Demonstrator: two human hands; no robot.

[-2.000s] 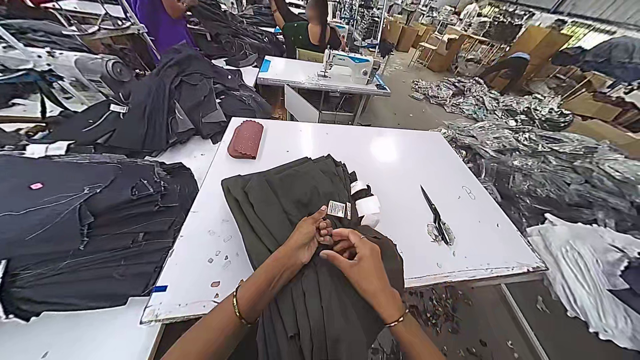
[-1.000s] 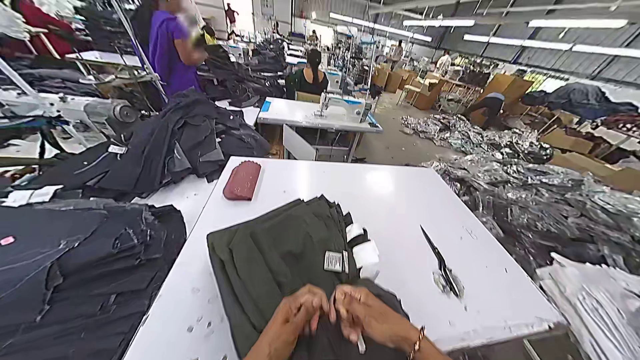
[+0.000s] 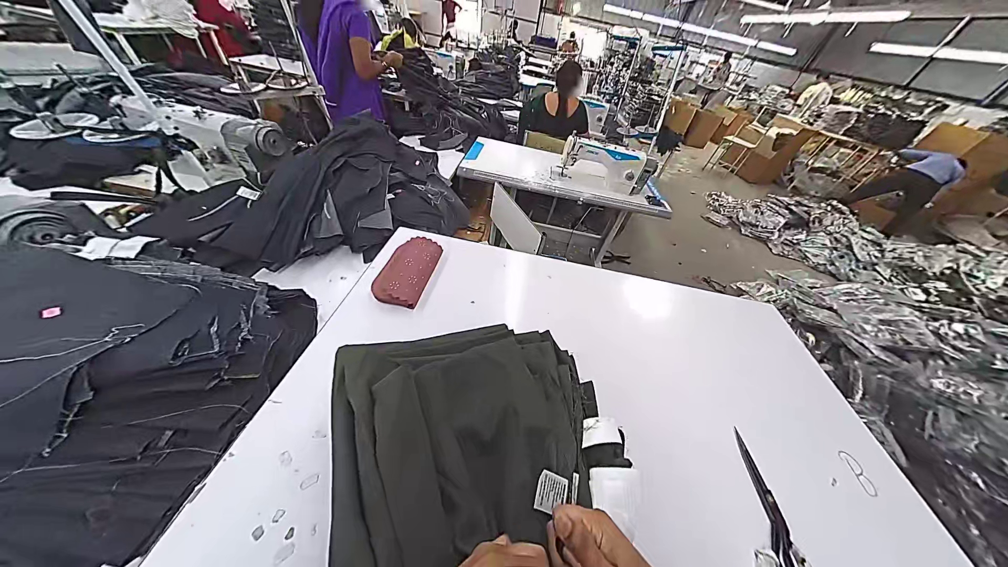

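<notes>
A stack of folded dark green fabric (image 3: 457, 425) lies on the white tabletop. At the bottom edge of the view my right hand (image 3: 591, 535) pinches the fabric just beside a small white care label (image 3: 550, 492). My left hand (image 3: 505, 553) touches the same fabric to the left, with only its knuckles showing. Most of both hands and whatever lies between the fingers are cut off by the frame. White fabric pieces (image 3: 613, 488) lie against the stack's right side. Black-handled scissors (image 3: 764, 500) rest farther right on the table.
A maroon scalloped case (image 3: 408, 272) lies near the table's far left corner. Dark cloth piles (image 3: 142, 394) border the left side. Beyond stands a sewing machine (image 3: 606, 161) on its table. Plastic-wrapped bundles (image 3: 890, 276) cover the floor at right. Several people are farther back.
The view has tilted up, and my hands now sit at the frame's bottom edge. Two seconds ago both hands were together over the fabric beside the label.
</notes>
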